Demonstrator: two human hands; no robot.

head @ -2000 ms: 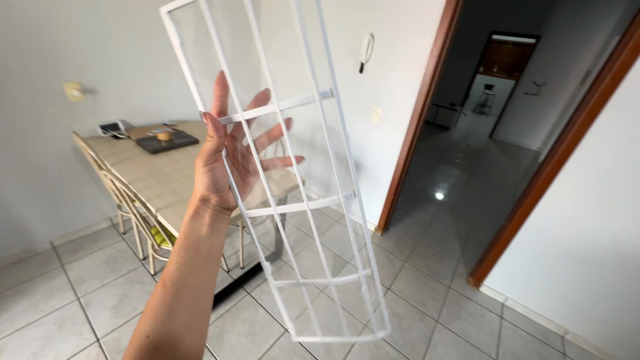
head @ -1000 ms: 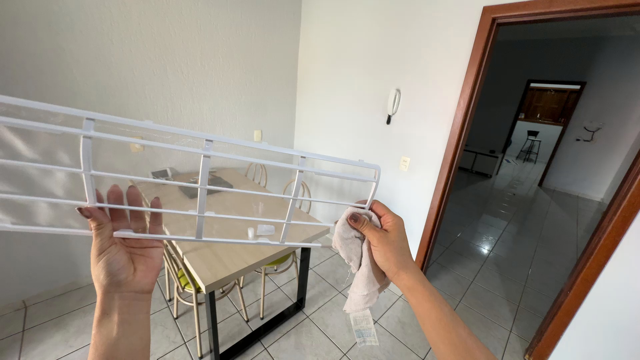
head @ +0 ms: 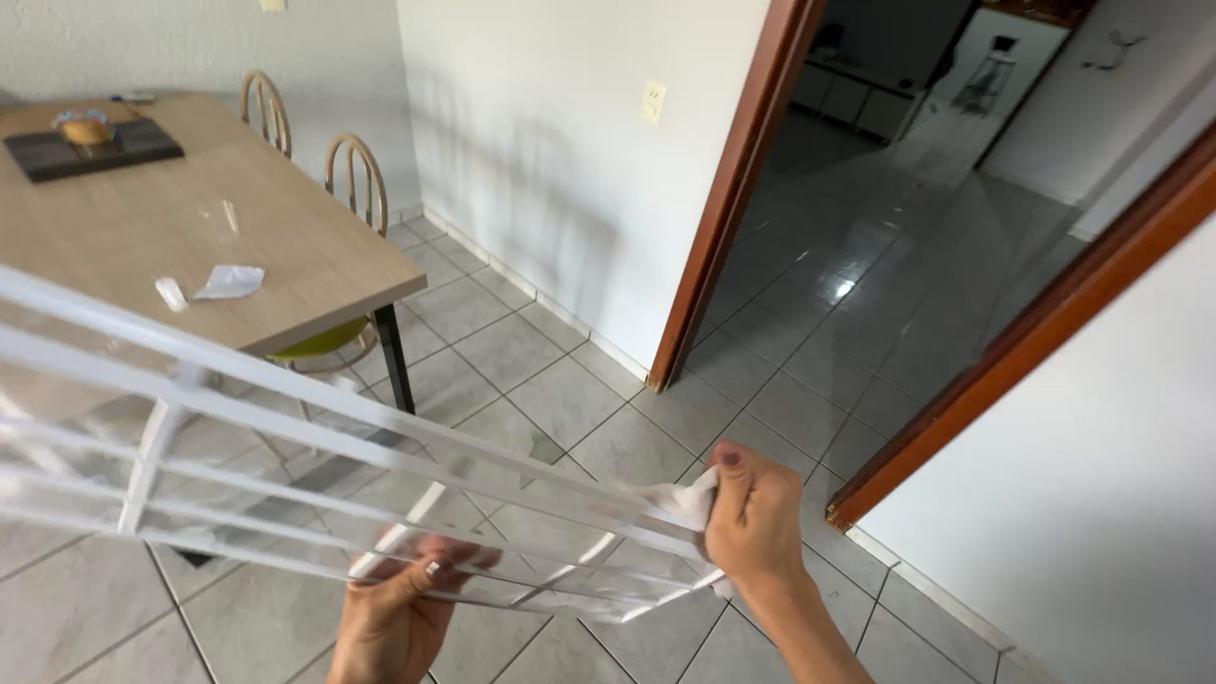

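A white slatted plastic frame with clear panels (head: 294, 415) slants across the lower left, blurred, over the floor. My left hand (head: 408, 598) holds its lower edge, the thumb in front and the fingers behind, partly seen through it. At the frame's right end my right hand (head: 755, 518) grips a white cloth (head: 689, 499) against the edge. Part of the cloth is hidden behind the frame and the fingers.
A wooden-topped table (head: 313, 256) at the left bears a dark board (head: 57, 163), a clear cup (head: 223, 220) and a white paper (head: 231, 281). Chairs (head: 356, 176) stand behind it. A brown door frame (head: 722, 218) borders a dark room on the right.
The frame was upright in my left hand alone, then nearly level with both hands at it. Now it slopes down to the right, lower in view. The view has tilted down.
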